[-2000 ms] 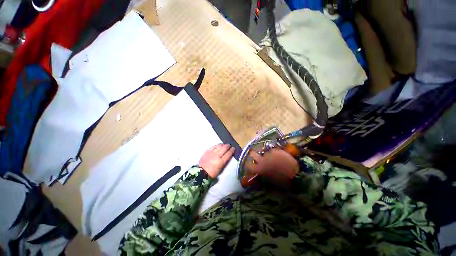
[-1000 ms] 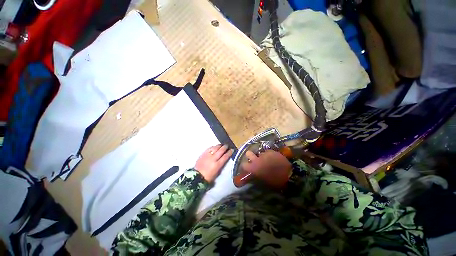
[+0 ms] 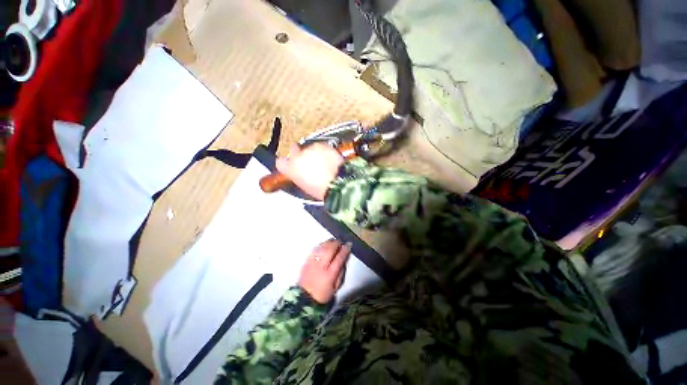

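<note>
A white garment panel (image 3: 241, 233) lies on the tan pressing board (image 3: 181, 218). A straight black hem edge (image 3: 350, 239) runs along its upper right end, and a narrow black line (image 3: 224, 327) runs inside it. My right hand (image 3: 315, 169) is closed around the orange-brown handle of the steam iron (image 3: 331, 137), at the far end of the hem; the hand and sleeve hide part of the iron. My left hand (image 3: 324, 271) lies flat on the panel, fingertips at the black edge, gripping nothing.
Other white panels with uneven black edges (image 3: 128, 173) lie at the left. A loose dark strip (image 3: 230, 157) lies beyond the hem. The dark hose (image 3: 403, 68) rises from the iron. A crumpled cream cloth (image 3: 467, 75) is at the right, and white-and-black cloth (image 3: 90, 350) at lower left.
My right hand has carried the iron away from me along the black edge to its far end. My left hand stays on the panel near the edge. The camera view has shifted slightly.
</note>
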